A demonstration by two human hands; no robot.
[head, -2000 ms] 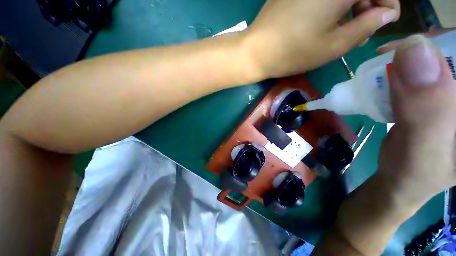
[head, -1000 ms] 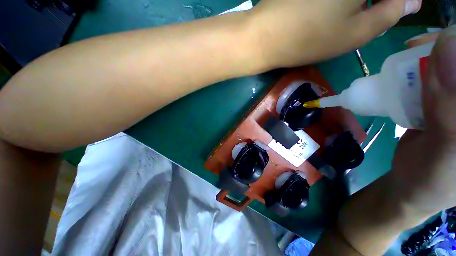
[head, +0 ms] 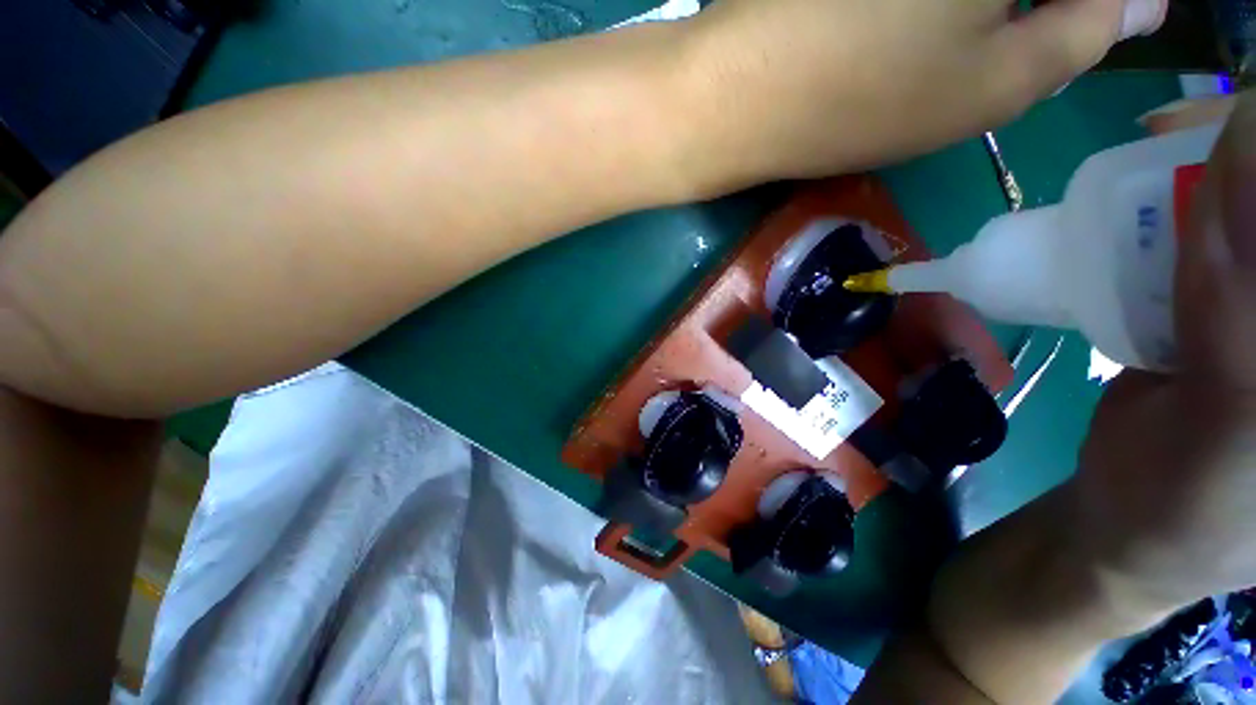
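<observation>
The red-brown assembly fixture (head: 661,372) lies tilted on the bench with a white label in its middle. It holds black shells: far (head: 835,292), left (head: 693,446), near (head: 809,526) and right (head: 953,413). My right hand (head: 1171,427), cut off by the right edge, grips the white glue bottle (head: 1102,248). Its yellow tip is at the inside of the far shell. My left forearm crosses above the fixture; my left hand (head: 964,69) is cut off by the top edge, so whether it holds anything is hidden.
A thin metal tool (head: 1006,172) lies beyond the fixture on the green bench (head: 468,358). A pale narrow strip (head: 1033,379) lies right of it. Dark parts show at the top left, and black and clear items (head: 1198,654) at the bottom right. My white smock (head: 413,551) is below.
The fixture appears slightly larger and shifted right in view. My left hand is higher and further right in the picture. The bottle's tip stays at the far shell.
</observation>
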